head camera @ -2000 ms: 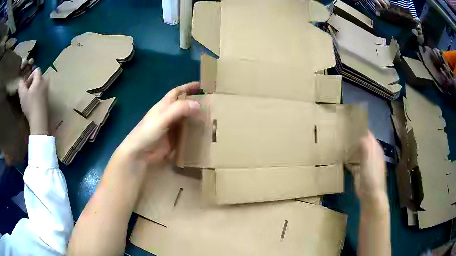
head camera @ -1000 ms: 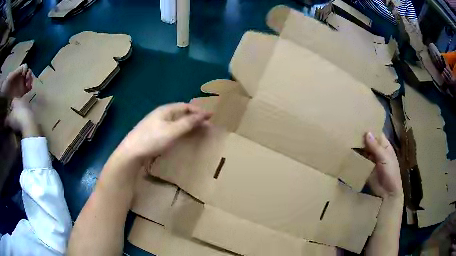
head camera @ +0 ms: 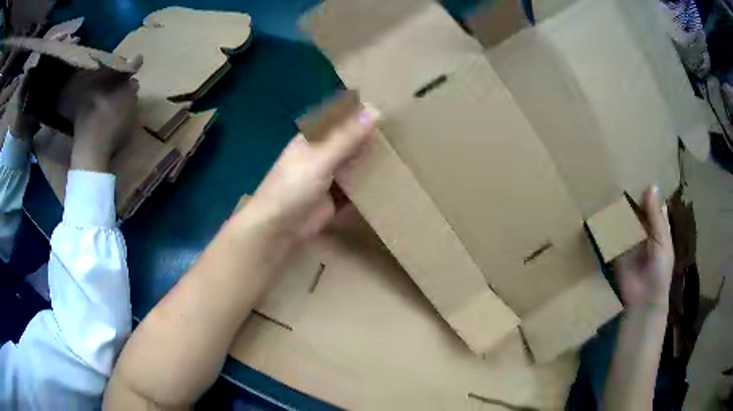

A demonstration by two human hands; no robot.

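Observation:
A brown box blank [head camera: 474,152] is held up and tilted in front of me, with two dark slots in its middle panel. My left hand [head camera: 321,172] grips its narrow front wall near a small bent corner flap [head camera: 329,116]. My right hand [head camera: 647,257] holds the opposite edge, beside another small squarish flap [head camera: 616,229]. The lid part [head camera: 619,88] reaches to the upper right and is partly blurred. Below lies the blank stack [head camera: 362,321], flat, with short slots; the held blank covers part of it.
At the left, a person in white sleeves [head camera: 88,265] handles a dark brown card piece [head camera: 56,92] beside a layered blank stack [head camera: 181,48]. More card [head camera: 711,241] lies at the right edge. The dark green table [head camera: 173,265] shows between the stacks.
The blank has turned clockwise and come up closer, its lid swinging to the upper right. My left hand has moved onto the front wall. The neighbour's hands now hold a card piece.

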